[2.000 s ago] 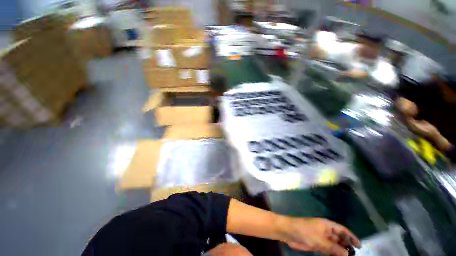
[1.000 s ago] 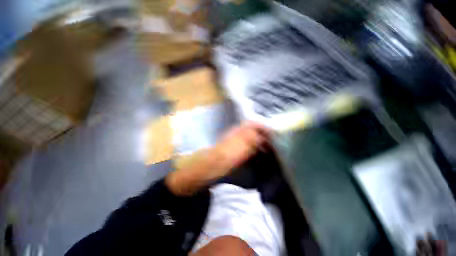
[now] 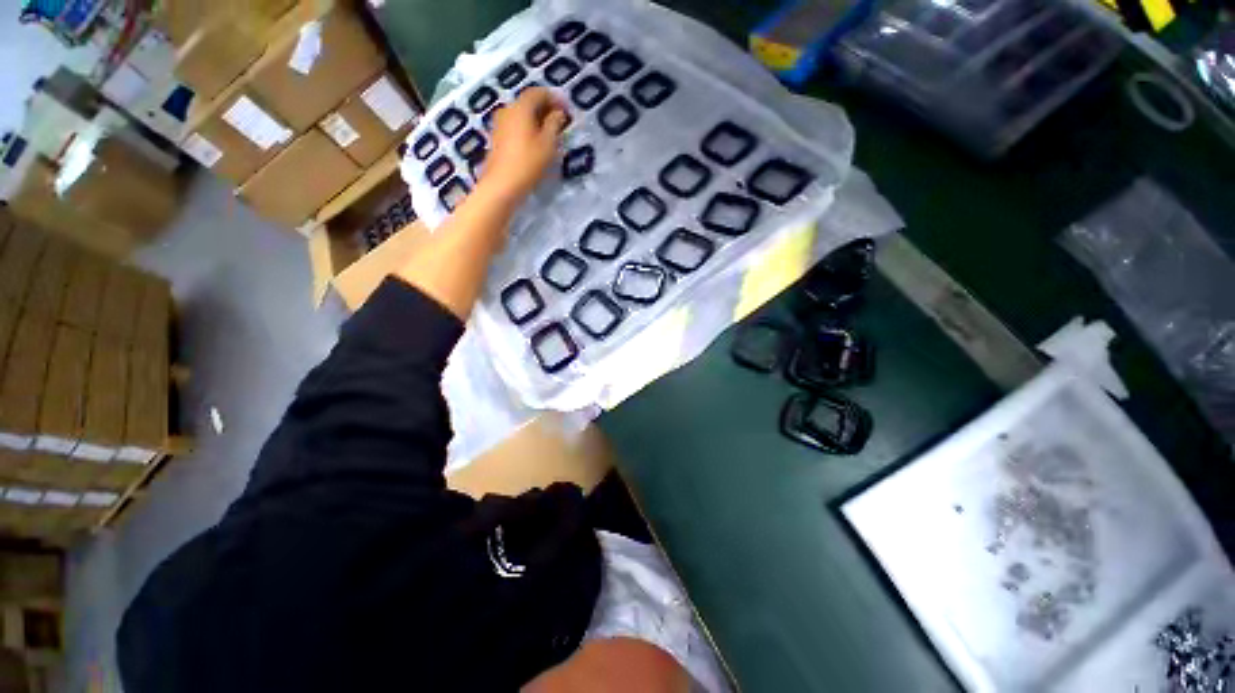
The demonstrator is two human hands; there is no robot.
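My left hand (image 3: 526, 140) is over the far left part of the white blister tray (image 3: 522, 383), among rows of black watch case frames (image 3: 603, 240). Its fingers are curled, and what is between them is too small to tell. One single frame (image 3: 578, 163) sits just right of the fingertips, apart from the rows. Several loose black frames (image 3: 825, 422) are piled on the green mat (image 3: 731, 508). The parts tray (image 3: 935, 521) holds scattered grey pieces (image 3: 1046, 528) and a heap of dark pieces (image 3: 1195, 653). My right hand is out of the picture.
An open carton (image 3: 355, 257) with frames inside stands left of the bench, near stacked cartons (image 3: 314, 75) on the floor. A clear plastic bag (image 3: 1151, 257) and a clear bin (image 3: 968, 68) lie behind the parts tray. A patch of skin shows at the bottom edge.
The view has turned down toward the bench and is sharper. My left hand has moved from beside the near end of the blister tray to over its far left rows.
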